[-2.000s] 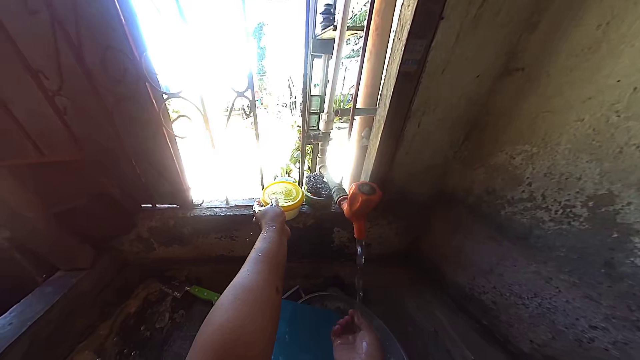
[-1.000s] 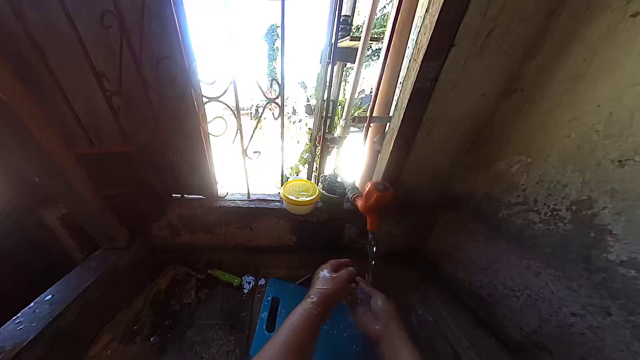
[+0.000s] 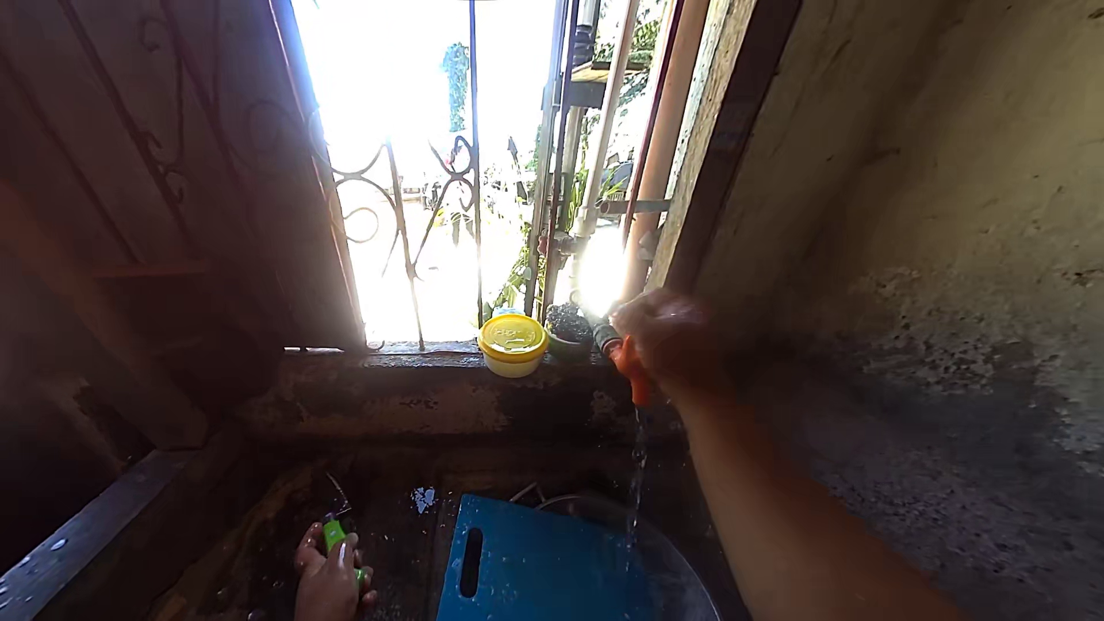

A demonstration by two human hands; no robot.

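My left hand (image 3: 329, 573), low at the left, grips the green handle of a knife (image 3: 335, 535); its thin blade points up and away. My right hand (image 3: 664, 332) is on top of the orange tap (image 3: 635, 371), from which a stream of water (image 3: 638, 470) runs down. A blue cutting board (image 3: 535, 561) with a slot handle lies under the stream, partly over a round metal basin (image 3: 681, 569). On the window ledge stands a tub with a yellow lid (image 3: 513, 336), beside a small bowl of dark scrubbing material (image 3: 567, 326).
A window with scrolled iron bars (image 3: 401, 203) is ahead, with upright pipes (image 3: 604, 129) at its right. A rough stained wall (image 3: 966, 259) rises on the right. The raised sink edge (image 3: 95, 522) runs along the left.
My hands were together under the water a second ago. The left has moved left and taken hold of the green-handled knife; the right has moved up onto the tap.
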